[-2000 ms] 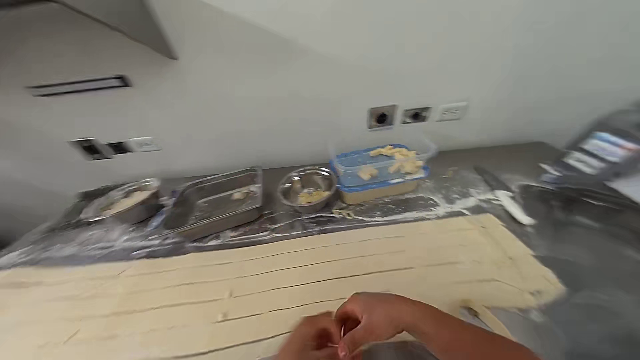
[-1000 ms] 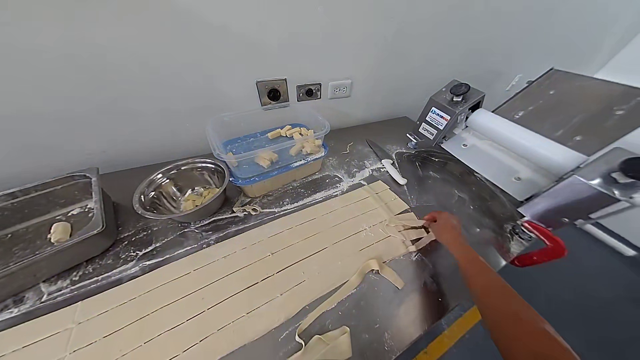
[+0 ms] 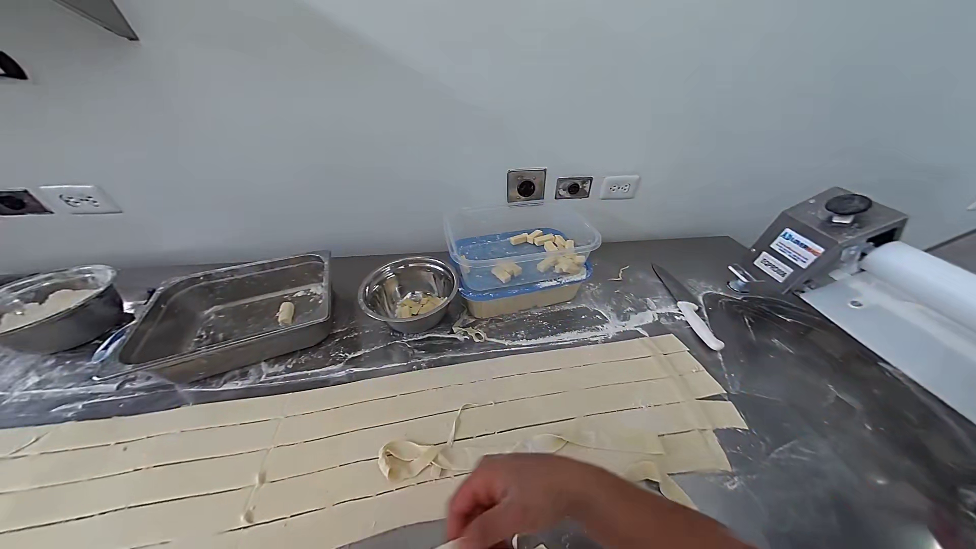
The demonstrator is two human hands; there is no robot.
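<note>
A long dough sheet [image 3: 351, 427], cut lengthwise into several strips, lies on the steel counter. My right hand [image 3: 507, 499] is over its near edge at the bottom of the view, fingers curled; a bit of something pale shows at the fingertips, too cut off to name. Thin dough scraps [image 3: 412, 457] lie loosely on the strips just above the hand, and another scrap [image 3: 663, 482] hangs near the wrist. My left hand is out of view.
Behind the dough stand a bowl of flour [image 3: 53, 324], a steel pan [image 3: 229, 347] holding one dough piece, a steel bowl [image 3: 409, 293] and plastic containers [image 3: 522, 278] with pale pieces. A knife [image 3: 698, 324] lies right of them, near a dough sheeter [image 3: 831, 236].
The view has swung back left. My right hand has left the dough's right end, where it was one second ago, for the near edge. Scraps now lie on the middle strips.
</note>
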